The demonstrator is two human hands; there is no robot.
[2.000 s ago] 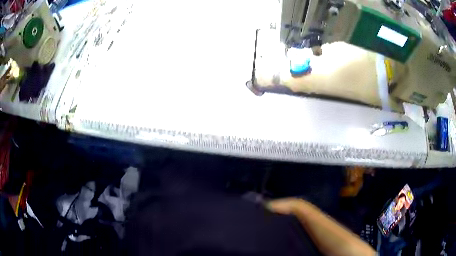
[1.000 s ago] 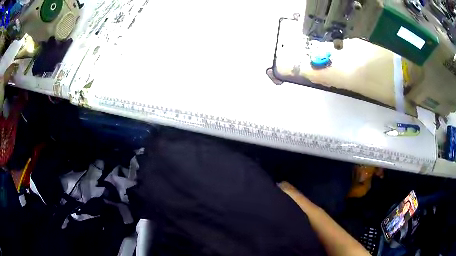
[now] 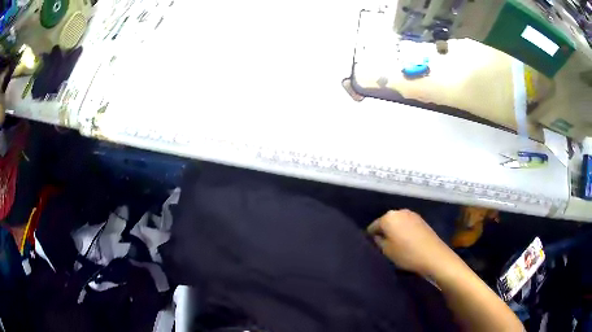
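Note:
A large dark garment panel (image 3: 279,240) lies over my lap below the table's front edge. My right hand (image 3: 406,237) is at its right edge, fingers curled and closed on the cloth. My left hand is not visible. The sewing machine's green panel (image 3: 532,39) with a lit screen is at the upper right. A bright blue piece (image 3: 416,67) sits by the needle area, over the tan machine bed cover (image 3: 454,78).
The white table (image 3: 227,84) has a printed tape measure (image 3: 389,174) along its front edge. Thread snips (image 3: 527,159) and a blue box (image 3: 587,176) lie at right. A smartphone (image 3: 521,269) stands lower right. Black-and-white pieces (image 3: 107,240) lie lower left.
My right hand has come up from mostly behind the cloth and shows more fully at its right edge. The dark panel is raised and spread wider than two seconds ago. The view has shifted slightly.

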